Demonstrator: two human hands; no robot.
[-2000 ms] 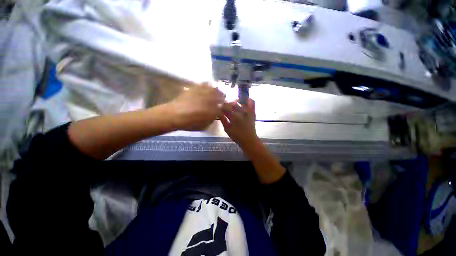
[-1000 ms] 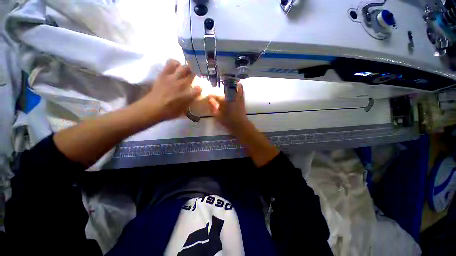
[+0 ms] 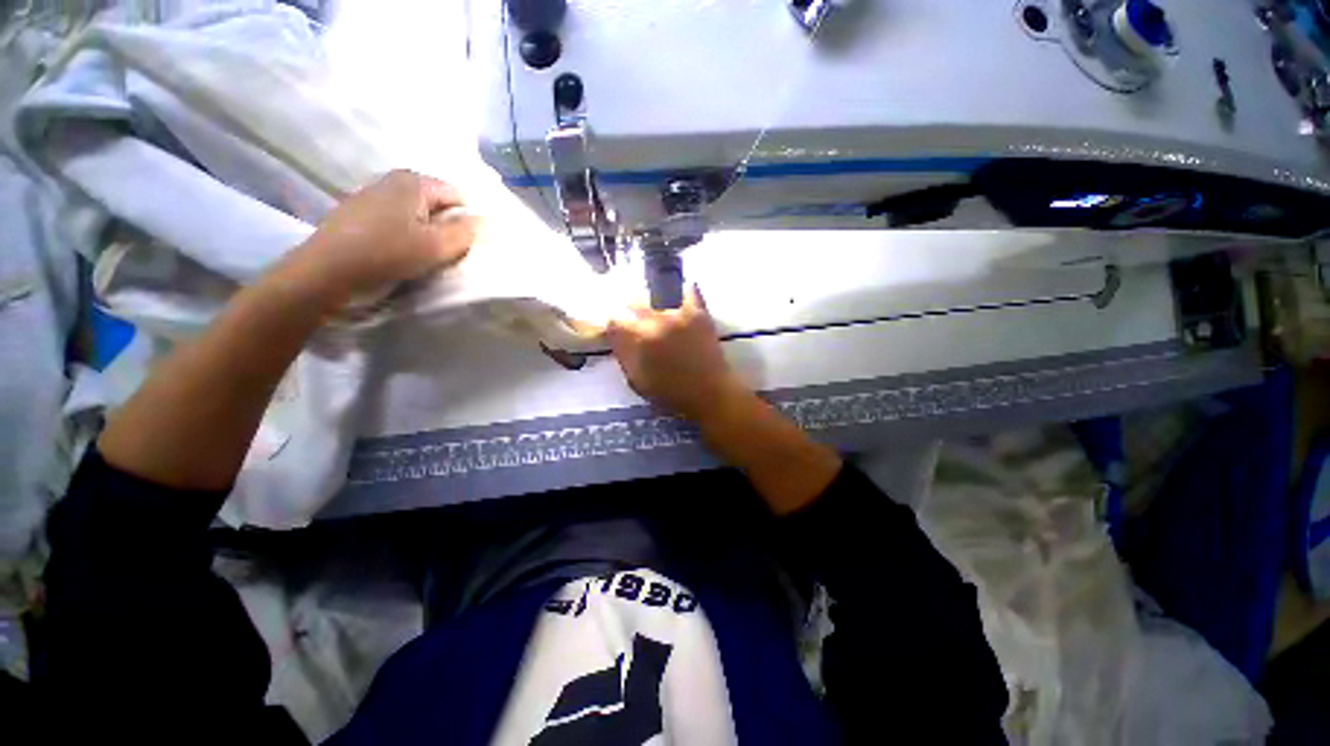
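Note:
The off-white garment cloth (image 3: 277, 139) lies heaped left of the white sewing machine head (image 3: 875, 102). A stretch of it runs right to the needle area (image 3: 620, 248), which is glaring with light. My left hand (image 3: 397, 233) is closed on the cloth, left of the needle. My right hand (image 3: 668, 350) is just below the needle area, its fingertips on the cloth edge beside a dark cylindrical part (image 3: 664, 277). The exact grip of its fingertips is washed out by the light.
The table's grey ruler-marked front edge (image 3: 904, 411) runs below my hands. A small blue patch (image 3: 110, 338) shows at the left under cloth. Crumpled pale cloth (image 3: 1036, 568) lies below the table at the right. A dark control panel (image 3: 1138, 200) is on the machine head.
My left hand has moved left, away from the needle, drawing cloth with it. The cloth now stretches between my hands. My right hand stays near the needle. The view has shifted.

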